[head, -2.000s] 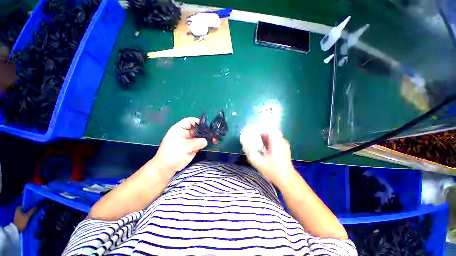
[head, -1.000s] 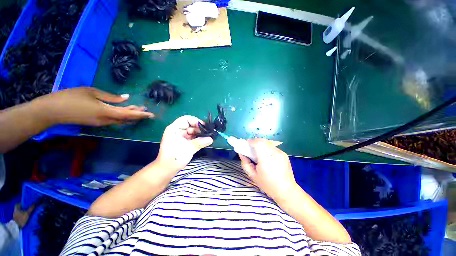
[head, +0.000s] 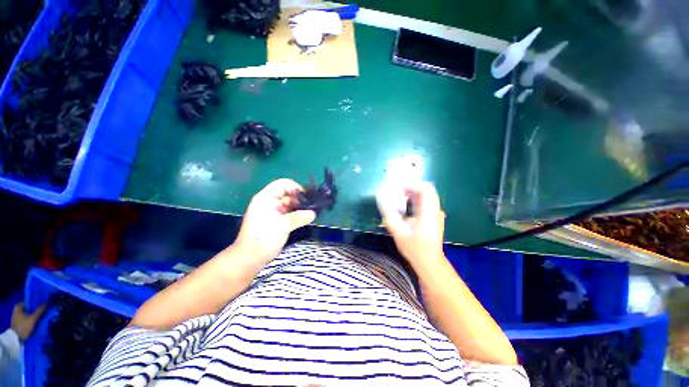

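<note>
My left hand (head: 272, 215) holds a black spiky piece (head: 319, 195) by its left side, over the front edge of the green bench. My right hand (head: 415, 219) is to the right of the piece and apart from it, in a bright glare. Its fingers are curled, and a pale shape at the fingertips blends into the glare, so what it holds cannot be made out. Another black spiky piece (head: 255, 139) lies on the bench beyond my left hand, and one more (head: 199, 91) lies further back to the left.
Blue crate (head: 113, 113) of black pieces at left. Cardboard pad (head: 336, 54) with white wad (head: 313, 27) at rear, phone (head: 434, 54) and slim white bottle (head: 514, 54) to its right. Clear screen (head: 559, 151) and carton of small parts (head: 634, 230) at right. Person's hand (head: 27, 320) lower left.
Since one second ago, the other person's arm has left the bench at left, leaving a black piece there. My right hand has moved up and away from the held piece; the bottle tip no longer touches it.
</note>
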